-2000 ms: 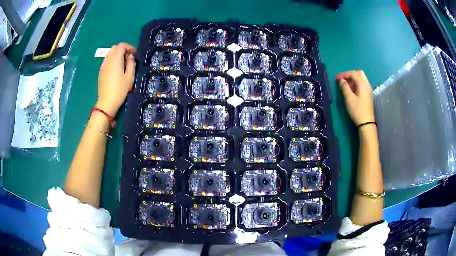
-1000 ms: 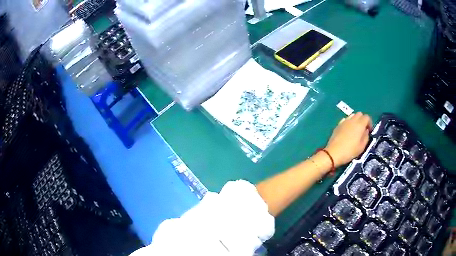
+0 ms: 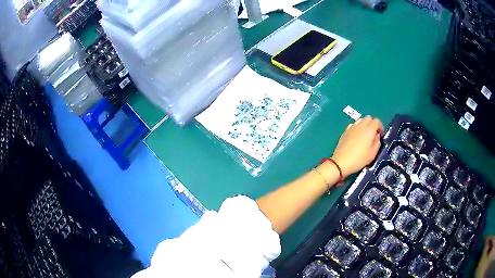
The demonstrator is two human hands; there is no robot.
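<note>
A black blister tray (image 3: 386, 224) lies tilted at the lower right, with a speckled circuit board (image 3: 378, 202) with a dark round centre in each visible pocket. The picture's edge cuts it off. My left hand (image 3: 361, 142) is at the tray's upper left edge, fingers curled against the rim; the fingertips are partly hidden. A small white label (image 3: 352, 112) lies just beyond it. Only a blurred bit of my right hand (image 3: 487, 259) shows at the right rim, beside the tray; its fingers cannot be made out.
A bag of small parts over a white sheet (image 3: 285, 89) and a yellow-edged phone (image 3: 304, 51) lie on the green bench. A tall translucent stack (image 3: 179, 59) stands at the upper left. Black tray stacks (image 3: 461, 81) stand at the right. A blue stool (image 3: 115, 133) is on the floor.
The view has swung left, bringing in the floor, stool and translucent stack, and my right hand is now almost out of the picture. My left hand is still at the tray's edge.
</note>
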